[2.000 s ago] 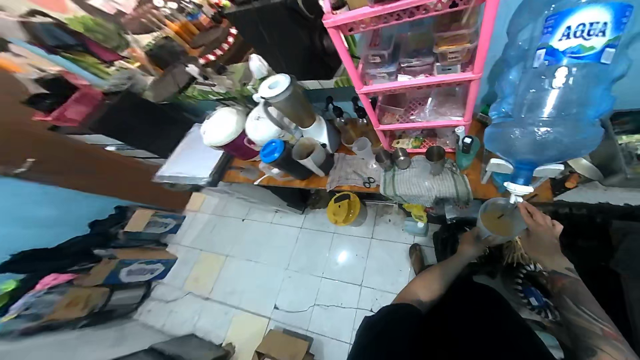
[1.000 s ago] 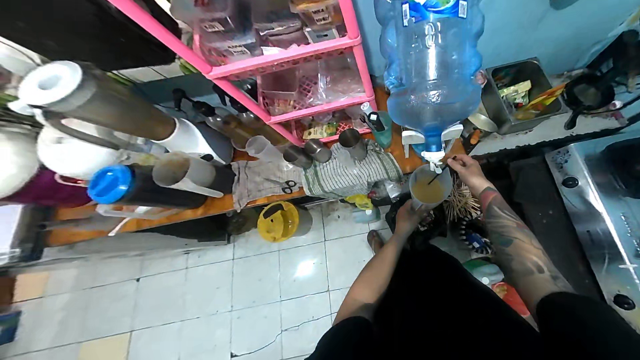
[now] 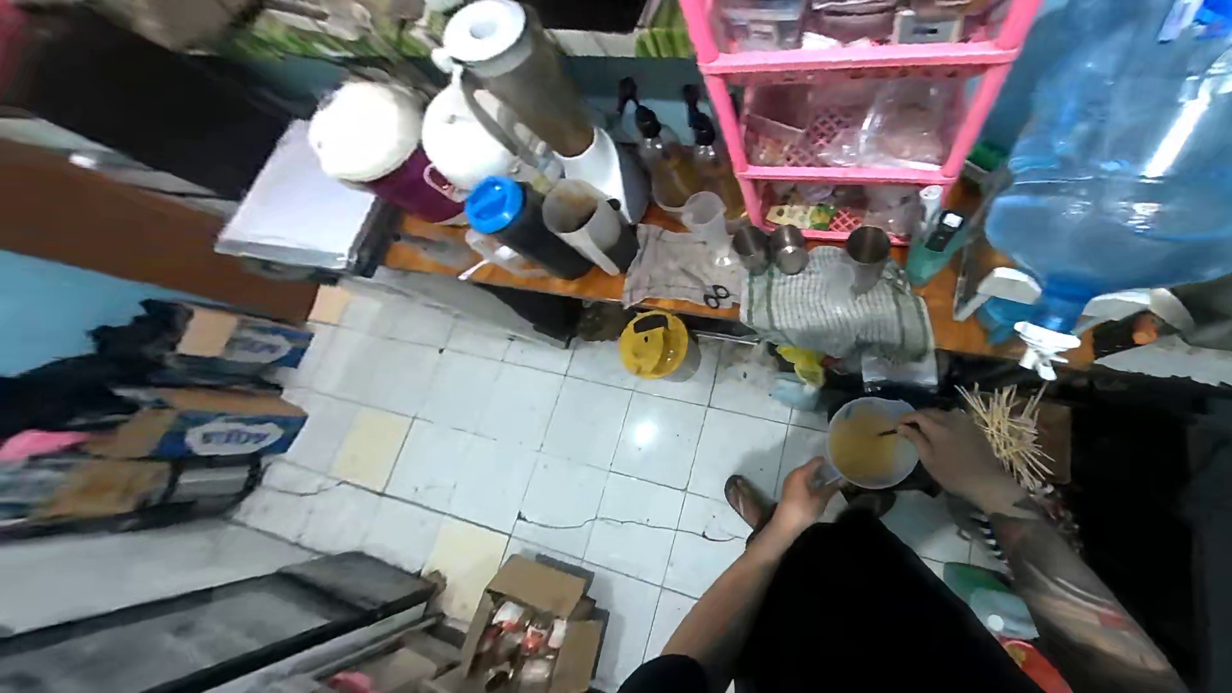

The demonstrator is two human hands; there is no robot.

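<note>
My left hand [image 3: 807, 493] grips the handle of a plastic measuring jug [image 3: 871, 443] that holds a cloudy yellowish-brown liquid. Over the jug's right side, my right hand [image 3: 948, 452] pinches a thin dark utensil whose end dips into the liquid; its kind cannot be told. The white tap [image 3: 1044, 348] of the big blue water bottle [image 3: 1116, 192] is above and to the right of the jug, apart from it. A bundle of wooden skewers [image 3: 1011, 433] stands just right of my right hand.
A wooden counter [image 3: 597, 285] carries a blender [image 3: 539, 87], a blue-lidded jug [image 3: 525, 226], metal cups [image 3: 868, 252] on a striped cloth [image 3: 833, 308] and scissors [image 3: 716, 296]. Above is a pink rack [image 3: 866, 60]. A yellow-lidded bucket [image 3: 654, 345] and an open carton [image 3: 539, 587] are on the tiled floor.
Both hands have moved with the jug away from the water bottle's tap, toward my body. Earlier the jug was right beneath the tap, with my right hand close by it. The view has swung.
</note>
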